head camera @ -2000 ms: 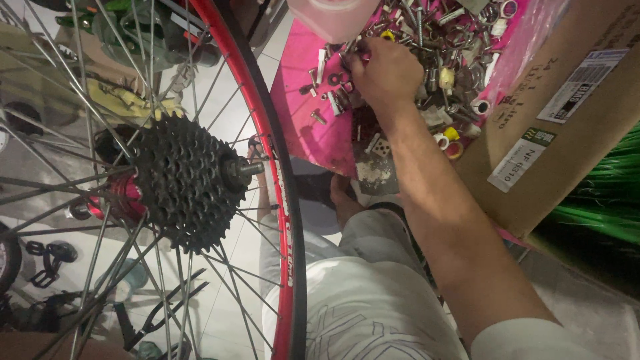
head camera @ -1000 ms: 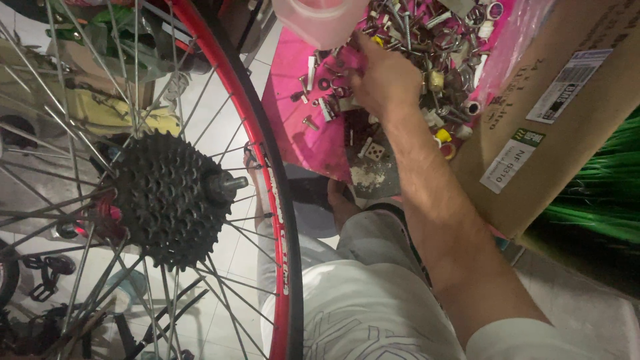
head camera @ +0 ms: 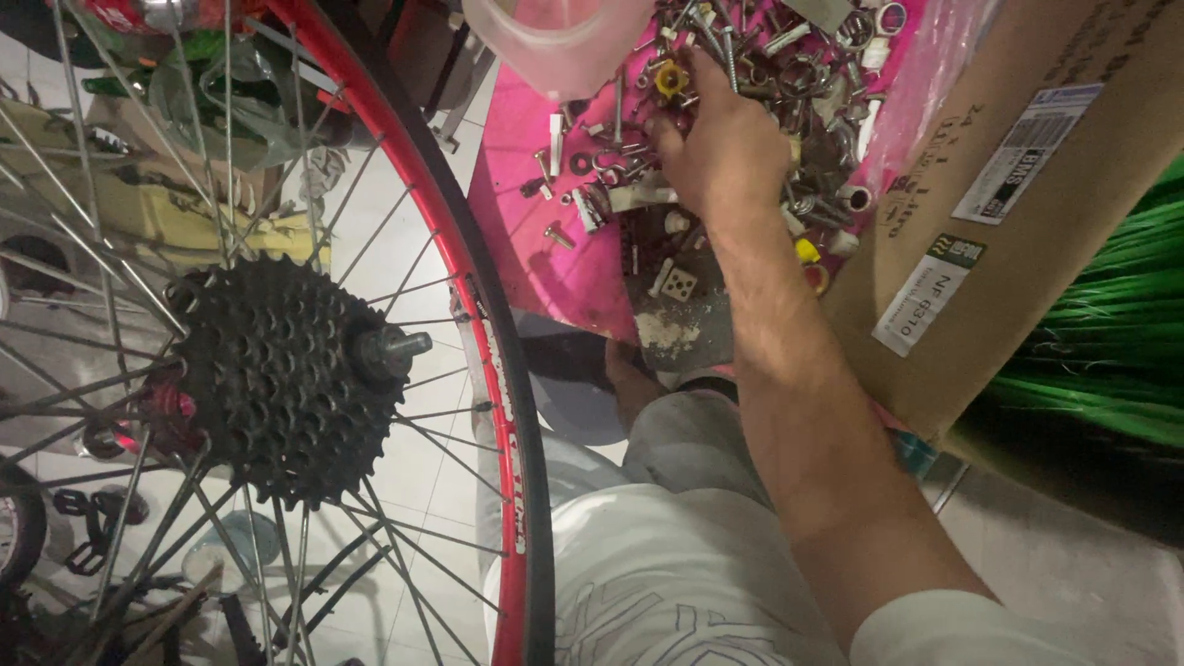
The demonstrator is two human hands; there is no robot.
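Note:
My right hand (head camera: pixel 726 148) reaches from the lower right into a mixed heap of screws, bolts and small fittings (head camera: pixel 819 92) on a pink sheet (head camera: pixel 578 277). Its thumb is apart from the fingers, beside a yellow ring-shaped part (head camera: pixel 671 80). The fingertips are partly hidden among the hardware, and whether they grip a piece is unclear. A loose screw (head camera: pixel 558 237) and a square plate with holes (head camera: pixel 673 281) lie nearer my body. On the left stands a bicycle wheel with a red rim (head camera: pixel 462 268) and a black cassette (head camera: pixel 287 379). My left hand is out of view.
A translucent plastic container (head camera: pixel 560 46) overhangs the sheet at the top. To the right, a cardboard box (head camera: pixel 980 231) borders the heap, with green bristles (head camera: pixel 1119 305) beyond it. Through the spokes, a bicycle pedal (head camera: pixel 88 555) and other items show on the tiled floor.
My right hand stays over the heap while its fingers shift among the pieces. The thumb now shows apart from the fingers, and the yellow ring-shaped part is visible beside it.

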